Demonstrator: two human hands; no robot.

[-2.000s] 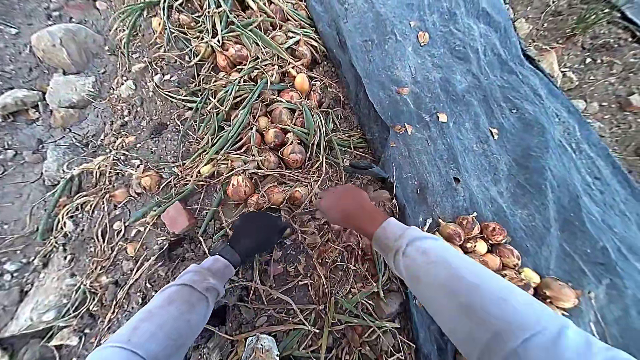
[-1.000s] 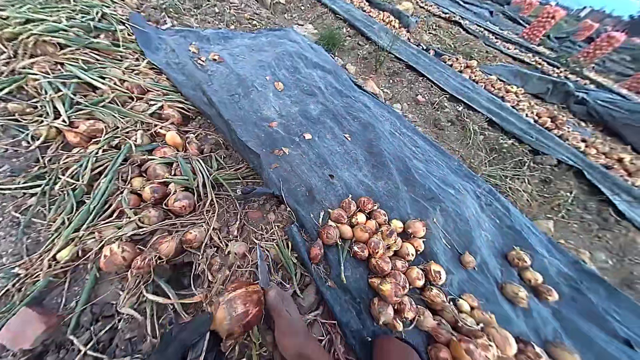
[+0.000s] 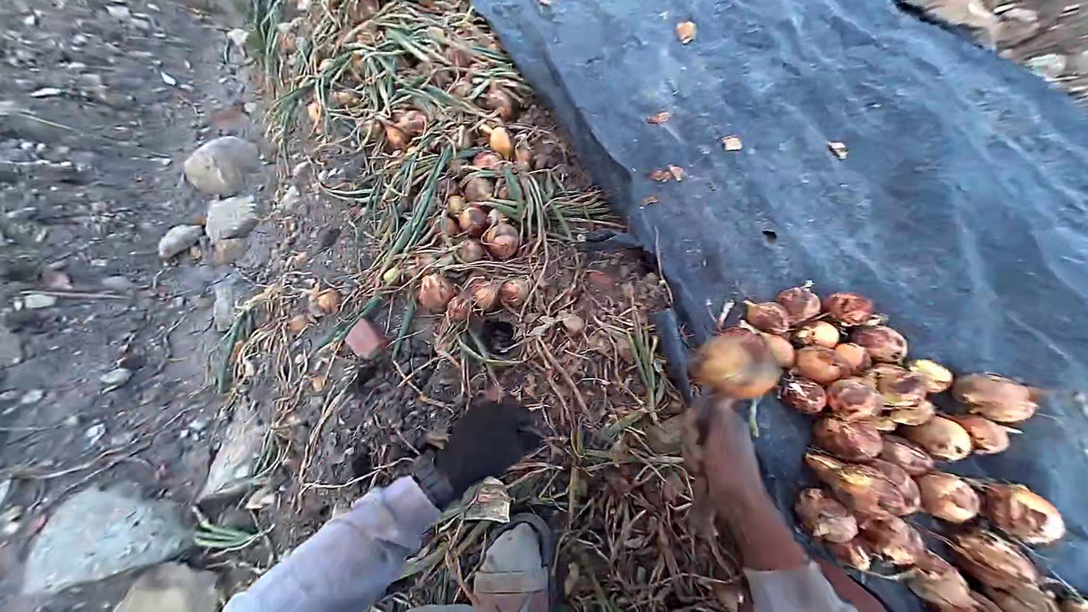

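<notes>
My right hand [image 3: 710, 438], bare and blurred, is at the near edge of the dark sheet [image 3: 850, 221]. A large onion [image 3: 738, 364] is at its fingertips, beside a pile of trimmed onions [image 3: 850, 397] on the sheet. No knife can be made out in that hand. My left hand [image 3: 489, 446], in a dark glove, hangs low over soil and dry stalks; its fingers are blurred and no object shows in them. Beyond it, onions with green and dry leaves [image 3: 501, 240] lie in a row on the ground, left of the sheet.
Stones [image 3: 223, 166] and a large pale rock [image 3: 106, 535] lie on the bare soil at the left. A reddish brick fragment [image 3: 365, 338] is beside the onion row. My shoe [image 3: 512, 565] stands among dry stalks at the bottom. Loose onion skins [image 3: 685, 32] dot the sheet.
One second ago a large onion and a knife blade showed between my hands near the ground. Now my right hand is at the sheet with an onion, apart from my left. The view has swung left.
</notes>
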